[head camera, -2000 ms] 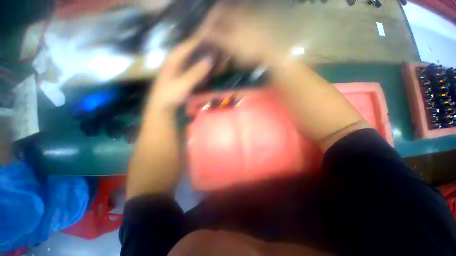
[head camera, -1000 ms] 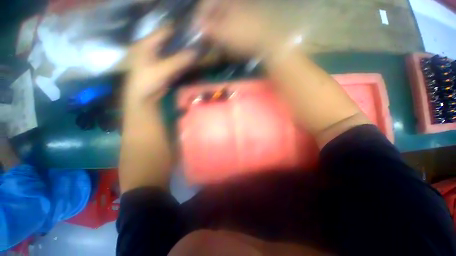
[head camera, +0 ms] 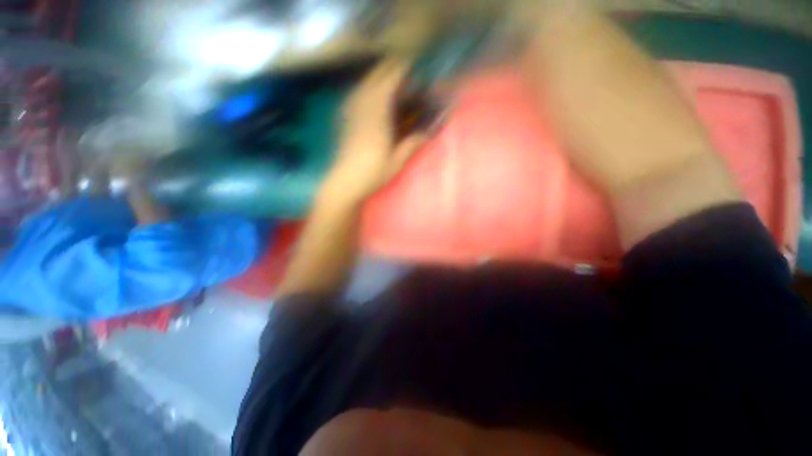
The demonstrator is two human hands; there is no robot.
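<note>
My left hand [head camera: 378, 134] is at the far left corner of the pink tray [head camera: 499, 178], with its thumb and fingers around a small dark component [head camera: 414, 114] that shows some orange. Blur hides whether the component is lifted or stands in the tray. My right forearm reaches over the tray to the top edge of the picture. My right hand [head camera: 463, 22] is a blur there, and its fingers and anything in them cannot be made out. The rest of the tray shows no parts.
Another pink tray [head camera: 748, 134] lies at the right, partly behind my right forearm. A blue item [head camera: 239, 107] and dark pieces lie on the green mat [head camera: 316, 129]. Blurred white sheets [head camera: 223, 44] are at the far left. A person in blue [head camera: 125, 258] is at the left.
The view has turned left, so the component-filled tray at the right has left the picture. My left hand has come down from the dark pieces to the component at the tray's corner.
</note>
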